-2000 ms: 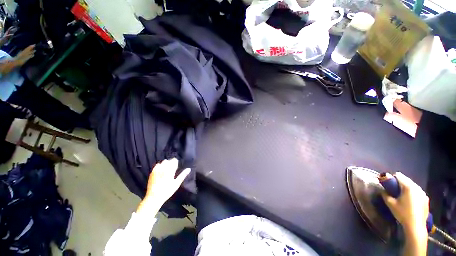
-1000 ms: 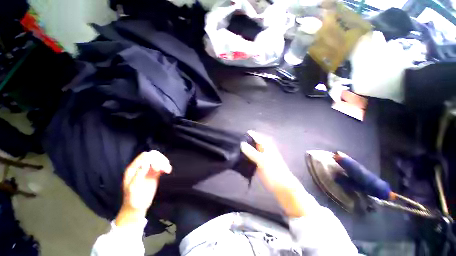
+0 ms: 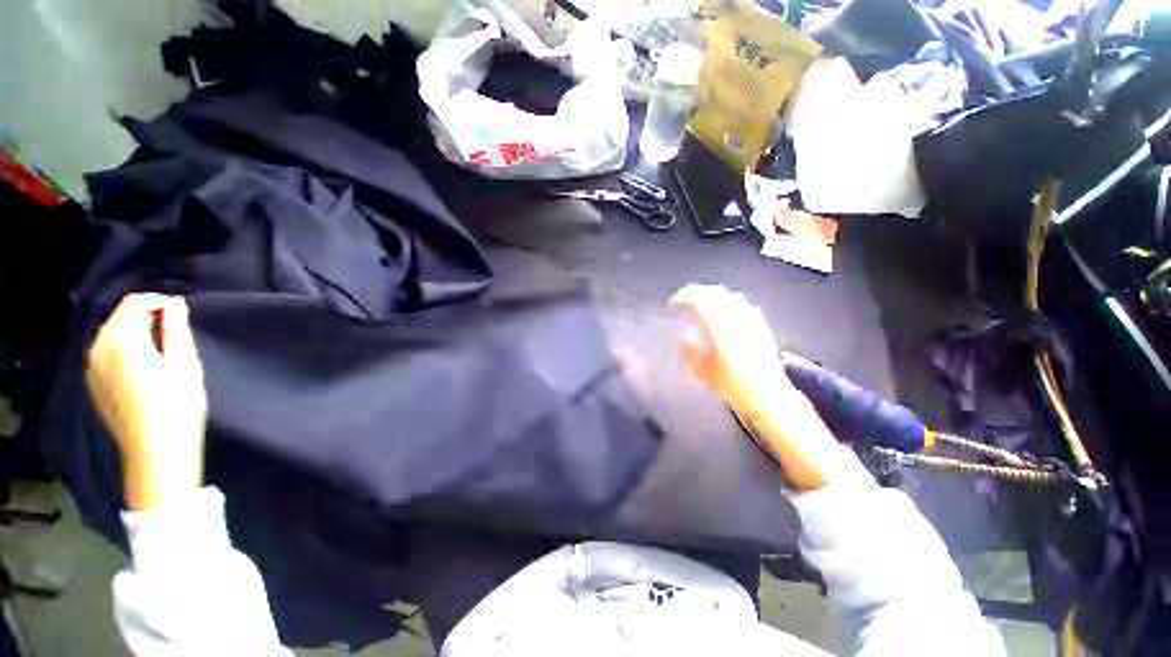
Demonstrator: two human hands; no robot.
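A navy-black garment panel (image 3: pixel 437 398) stretches across the front of the table, blurred, with its right end loose. My left hand (image 3: pixel 152 385) is closed on its left end, over the cloth pile. My right hand (image 3: pixel 729 336) is just right of the panel, apart from it; its fingers are blurred and I see nothing in them. The steam iron (image 3: pixel 858 408) stands on the table behind my right wrist; its dark blue wrapped handle shows, and my forearm hides most of its soleplate. The heaped garment panels (image 3: pixel 289 231) lie at the left.
Scissors (image 3: pixel 636 205), a phone (image 3: pixel 709 190), a white plastic bag (image 3: pixel 546 135), a clear bottle (image 3: pixel 669 109) and a brown packet (image 3: pixel 751 80) are at the back. The iron's hose (image 3: pixel 989 462) runs right to an upright yellow-brown support (image 3: pixel 1038 257). Dark garments with white piping hang at right.
My right hand has left the iron and then moved right, off the panel. My left hand has moved left and now holds the panel, which is spread wider. The view has shifted right.
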